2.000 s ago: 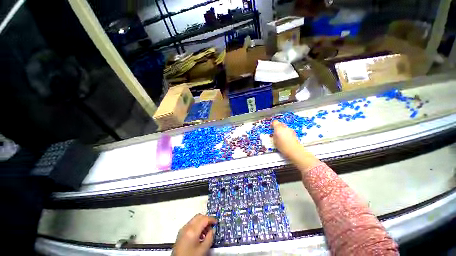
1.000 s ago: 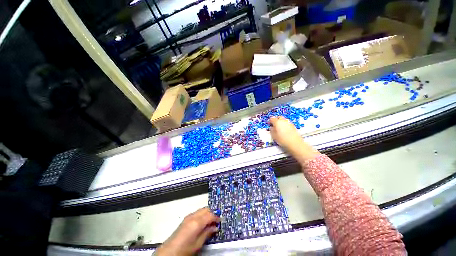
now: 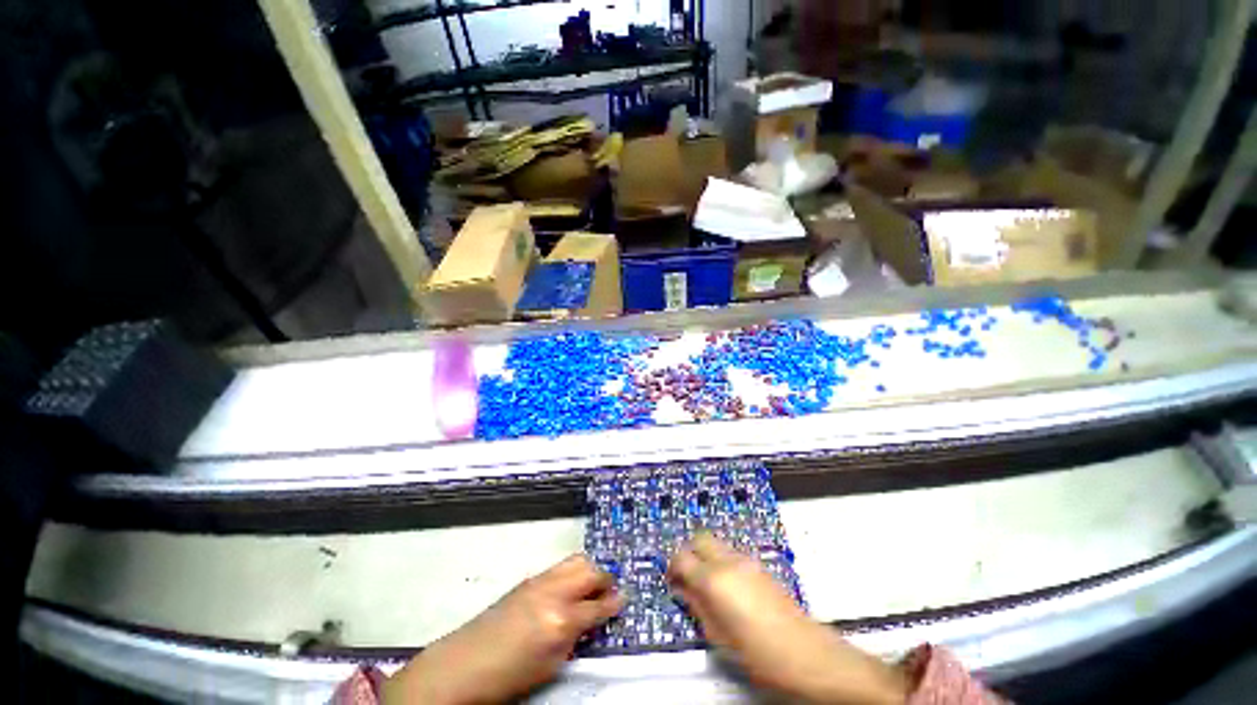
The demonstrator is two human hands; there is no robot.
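A dark PCB panel (image 3: 689, 499) with a pale repeated pattern and small blue parts lies on the line in front of me. My left hand (image 3: 552, 613) is at its lower left edge, fingers curled together; whether it holds a part is hidden. My right hand (image 3: 724, 585) is over the middle of the panel, fingertips pinched close to its surface; I cannot tell if a component is between them. Blue components (image 3: 545, 393) and red-brown components (image 3: 676, 393) are heaped on the white shelf (image 3: 303, 413) behind the panel.
A pink bin (image 3: 454, 390) stands left of the blue pile. Stacked PCB panels (image 3: 131, 400) are at the far left. A pale rail (image 3: 345, 471) runs between shelf and panel. A metal fixture (image 3: 1227, 461) is at the right. Cartons and a blue box (image 3: 678, 280) stand behind.
My right hand has moved from the component pile down onto the panel. My left hand stays at the panel's left edge. The view has levelled, and the metal fixture now shows at the right.
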